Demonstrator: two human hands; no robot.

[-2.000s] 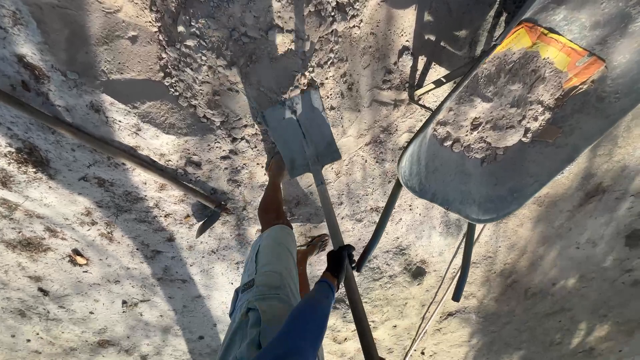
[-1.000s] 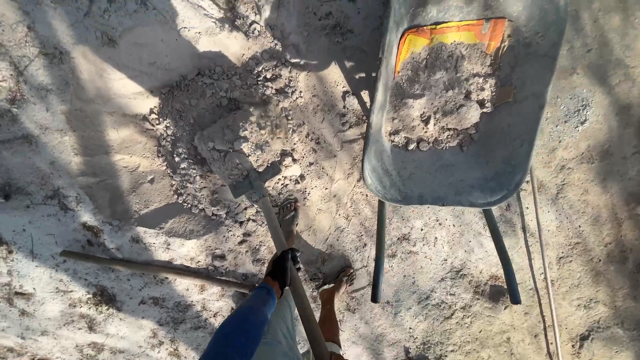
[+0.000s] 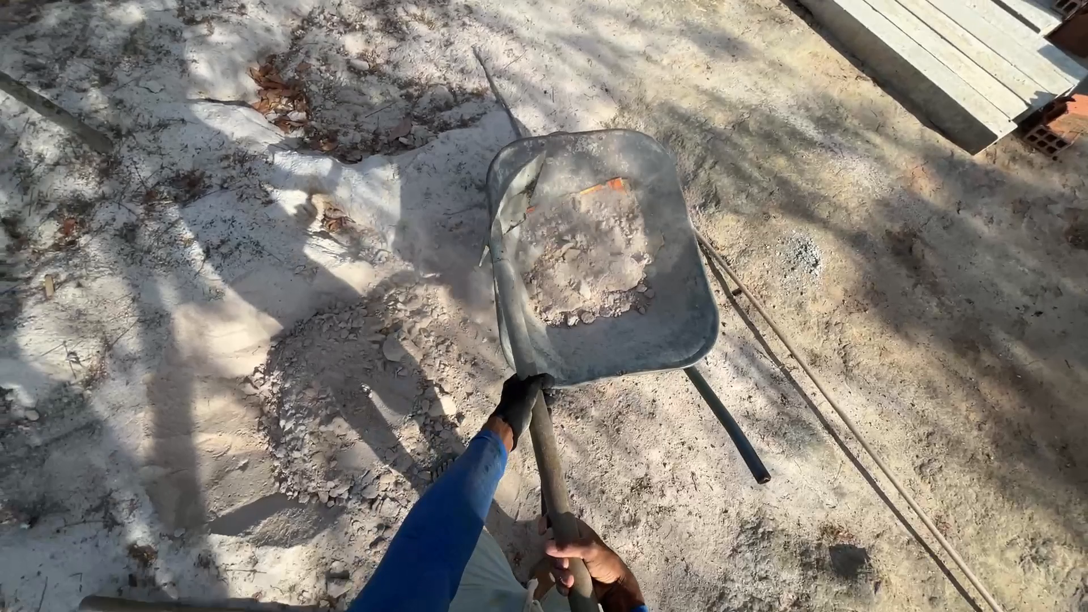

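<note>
A shovel's wooden shaft [image 3: 552, 476] runs up from the bottom of the view, its metal blade [image 3: 520, 195] tilted on edge over the left side of the wheelbarrow tray [image 3: 629, 344]. My left hand [image 3: 520, 406], in a black glove, grips the shaft beside the tray's near rim. Lower down, my right hand [image 3: 586, 561], bare, is closed around the same shaft. Crumbly grey-brown soil [image 3: 586, 255] lies in the tray, with an orange scrap [image 3: 605, 185] showing at its far edge and dust above it.
Loose rubble [image 3: 340, 408] is heaped left of the wheelbarrow, whose right handle [image 3: 729, 425] points toward me. A long thin pole [image 3: 833, 399] lies on the right. Concrete beams [image 3: 943, 68] and hollow bricks [image 3: 1058, 123] are at the top right, dry leaves [image 3: 280, 93] at the upper left.
The shovel has moved from the rubble heap to the wheelbarrow, where its blade is now turned on edge. More of the orange and yellow sheet in the tray is covered. The view has shifted.
</note>
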